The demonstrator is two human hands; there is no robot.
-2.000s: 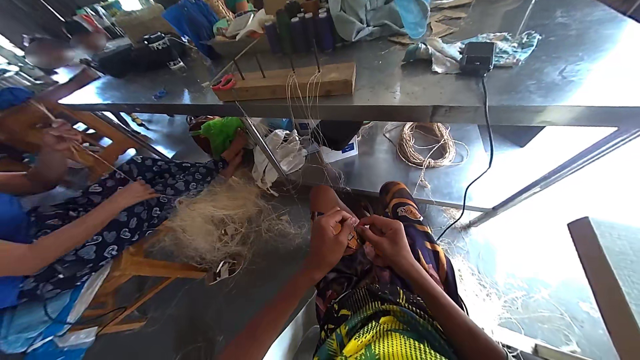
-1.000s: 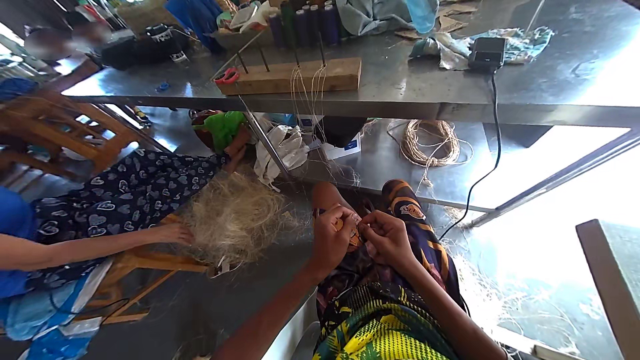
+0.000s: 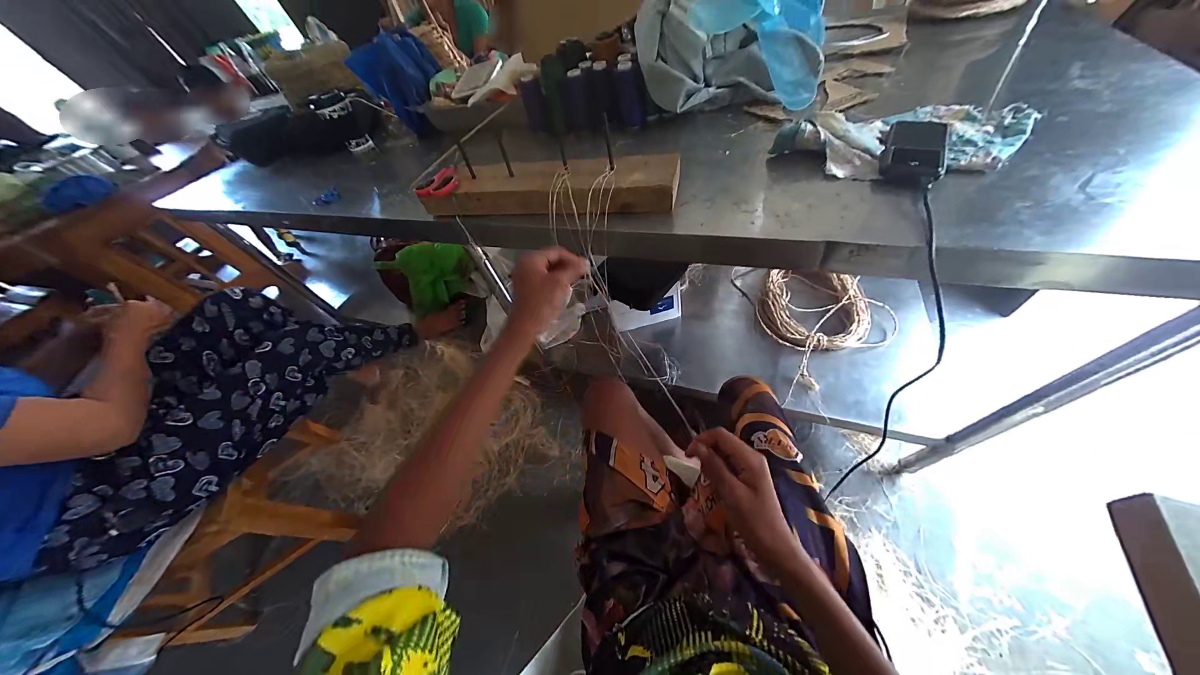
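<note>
My left hand (image 3: 548,281) is raised at the metal table's front edge, fingertips together by the pale fibre strands (image 3: 600,225); whether it grips one is unclear. The strands hang from upright pegs on a wooden block (image 3: 562,186). My right hand (image 3: 736,478) is above my lap, thumb and fingers closed on the strands' lower end. A small white piece (image 3: 683,469) is at its fingertips. Red-handled scissors (image 3: 438,182) rest at the block's left end.
Thread spools (image 3: 591,94), cloths and a black adapter (image 3: 914,150) with a hanging cord are on the table. A coiled rope (image 3: 814,309) lies on the lower shelf. At left another person sits by a heap of loose fibre (image 3: 412,422) on the floor.
My left hand has left my right hand above my lap and moved up and forward to the hanging strands. The neighbouring person's hand has moved away from the fibre heap.
</note>
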